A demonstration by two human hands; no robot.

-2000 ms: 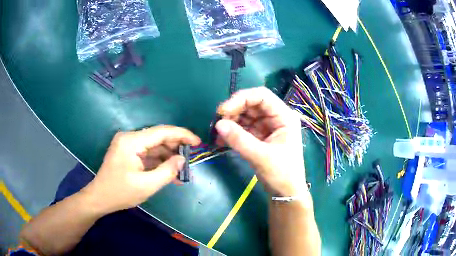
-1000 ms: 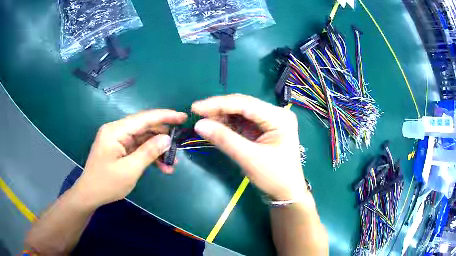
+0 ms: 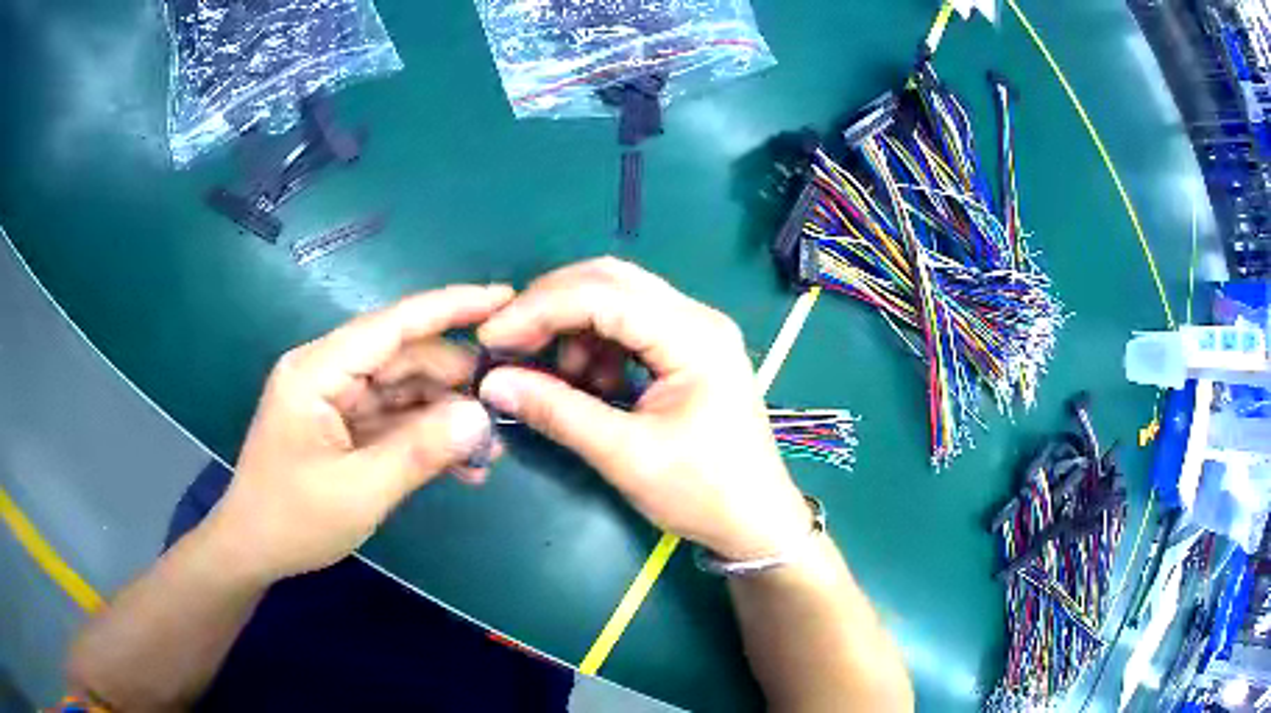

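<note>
My left hand (image 3: 370, 425) and my right hand (image 3: 634, 404) meet over the table in front of me. My left fingertips grip the dark connector housing, now mostly hidden between the fingers. My right thumb and fingers close in on its right side. Whether the right fingers hold a separate small part cannot be told. The wires run under my right hand. The loose wire ends (image 3: 815, 435) of the harness, thin and multicoloured with pale tips, show to the right of my right hand.
Left zip bag (image 3: 272, 63) and right zip bag (image 3: 620, 49) lie at the top, with loose black bars (image 3: 630, 192) near their mouths. Upper harness pile (image 3: 927, 265) and lower harness pile (image 3: 1059, 557) lie right. A blue and clear plastic holder (image 3: 1213, 418) stands at the right edge.
My right hand has moved left to meet my left fingertips, covering the connector and nearby wires. The wire ends have come into view beside my right hand. The view shifted slightly early on.
</note>
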